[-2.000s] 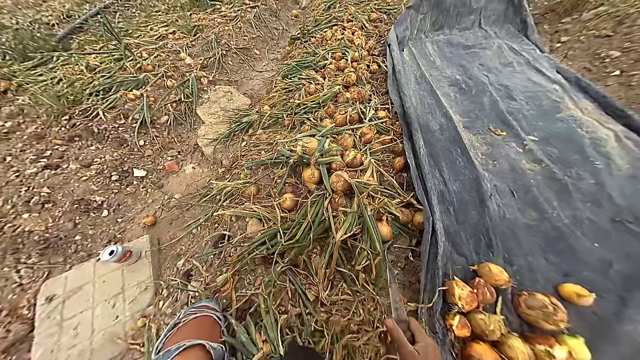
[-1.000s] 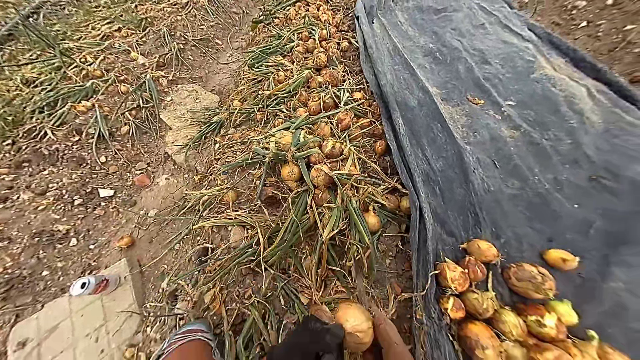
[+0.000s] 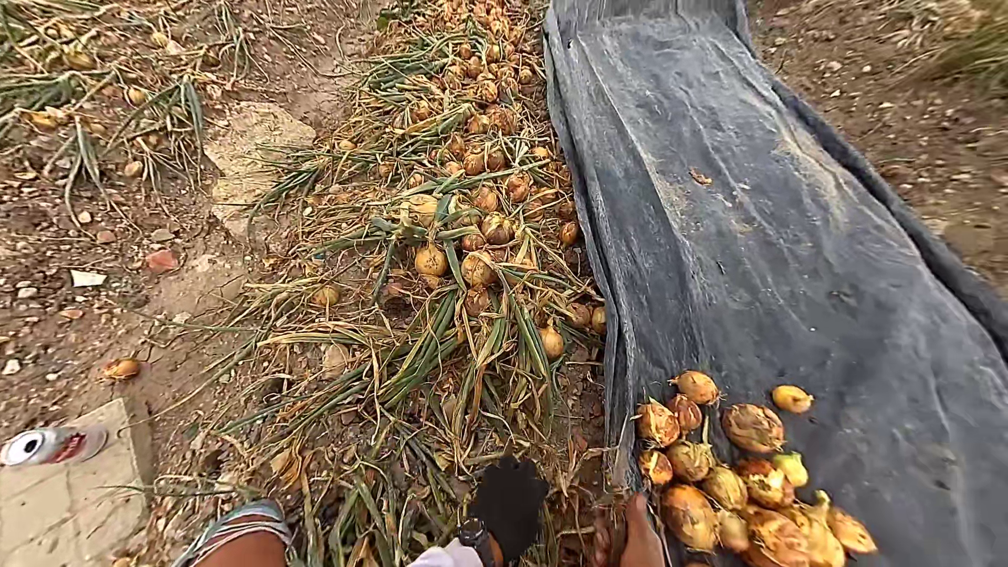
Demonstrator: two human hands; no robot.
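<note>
My left hand [image 3: 508, 504], in a black glove with a watch at the wrist, is low over the dry onion tops; its fingers blend together and no onion shows in it. To its right, at the bottom edge, my bare right hand [image 3: 630, 535] is curled around a knife, whose blade is hard to make out. This hand is beside a pile of onions [image 3: 724, 488] on a dark fabric sheet [image 3: 787, 276]. A long row of onions with green and dry leaves [image 3: 480, 268] runs away in front of me.
A drink can [image 3: 55, 446] lies on a pale slab [image 3: 71, 504] at the lower left. A flat stone [image 3: 256, 150] and a loose onion [image 3: 121, 368] are on the soil. My foot in a sandal [image 3: 244, 531] is at the bottom. More onion plants [image 3: 118, 102] lie at the upper left.
My gloved left hand has come into view since the first frame. The onion between my hands one second ago no longer shows there. The knife blade, plain at first, is now mostly hidden.
</note>
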